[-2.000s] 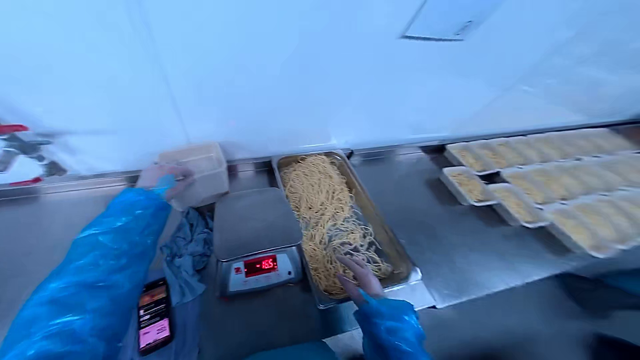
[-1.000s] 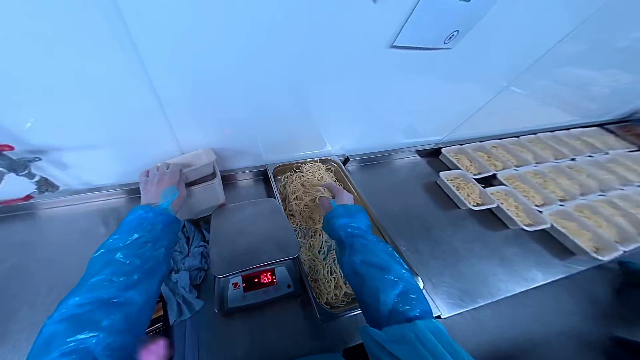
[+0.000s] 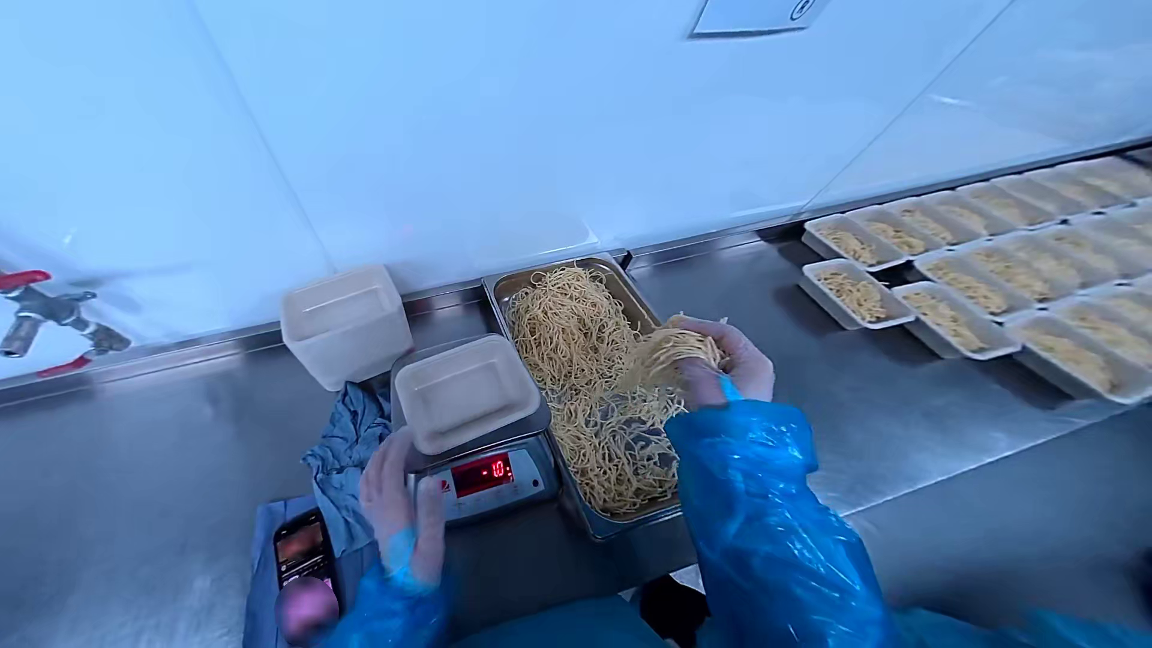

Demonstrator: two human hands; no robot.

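An empty off-white food tray (image 3: 468, 394) rests on the platform of a digital scale (image 3: 495, 477) with a lit red display. My left hand (image 3: 400, 504), in a clear glove, is at the scale's front left, fingers apart and holding nothing; whether it touches the scale I cannot tell. My right hand (image 3: 733, 360), gloved too, grips a bundle of noodles (image 3: 675, 351) over the right edge of a steel pan. Loose noodles (image 3: 571, 333) fill much of that steel pan (image 3: 643, 310), right beside the scale. Blue plastic sleeves cover both forearms.
Stacked off-white trays (image 3: 346, 328) stand behind the scale by the wall. A crumpled blue cloth (image 3: 346, 459) and a phone (image 3: 304, 549) lie at left. Rows of noodle-filled trays (image 3: 958, 319) occupy the right of the steel counter. A red-handled tap (image 3: 54, 310) is on the wall.
A tray now sits on the previously bare scale. My left hand has moved from the stacked trays to the scale's front. My right hand has lifted noodles toward the pan's right edge.
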